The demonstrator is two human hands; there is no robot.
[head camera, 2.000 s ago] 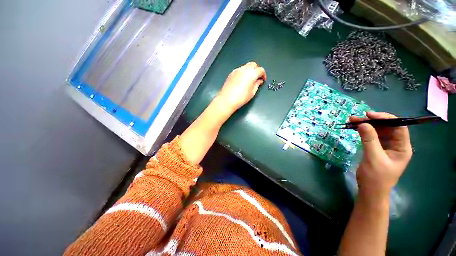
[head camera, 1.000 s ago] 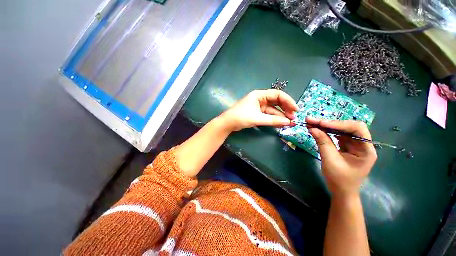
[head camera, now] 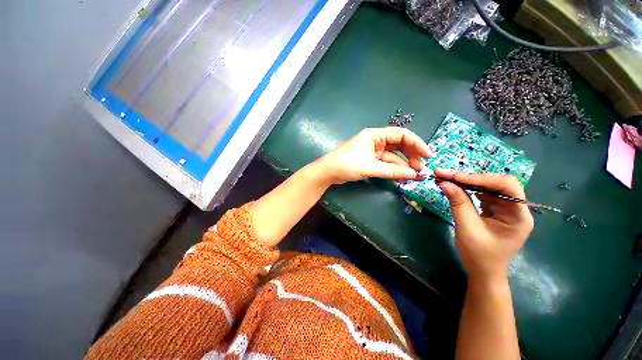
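The green circuit board (head camera: 486, 151) lies on the dark green bench top, its lower part covered by my hands. My right hand (head camera: 489, 214) grips thin dark tweezers (head camera: 501, 197), pointing left over the board. My left hand (head camera: 376, 156) is at the tweezer tip above the board's left edge, thumb and fingertip pinched together; what is between them is too small to tell, perhaps a component. A small pile of components (head camera: 401, 118) lies just beyond my left hand, left of the board.
The main heap of components (head camera: 528, 91) lies beyond the board. Stray components (head camera: 576, 220) and a pink slip (head camera: 621, 155) are at the right. A pale frame with a blue inner border (head camera: 204, 184) is at the left. Plastic bags (head camera: 450, 21), a grey cable (head camera: 535, 46) and a beige box (head camera: 598, 63) are at the back.
My left hand has moved from beside the small pile to the board's left edge. My right hand has moved left with the tweezers to meet it. Over the last second both hands barely moved.
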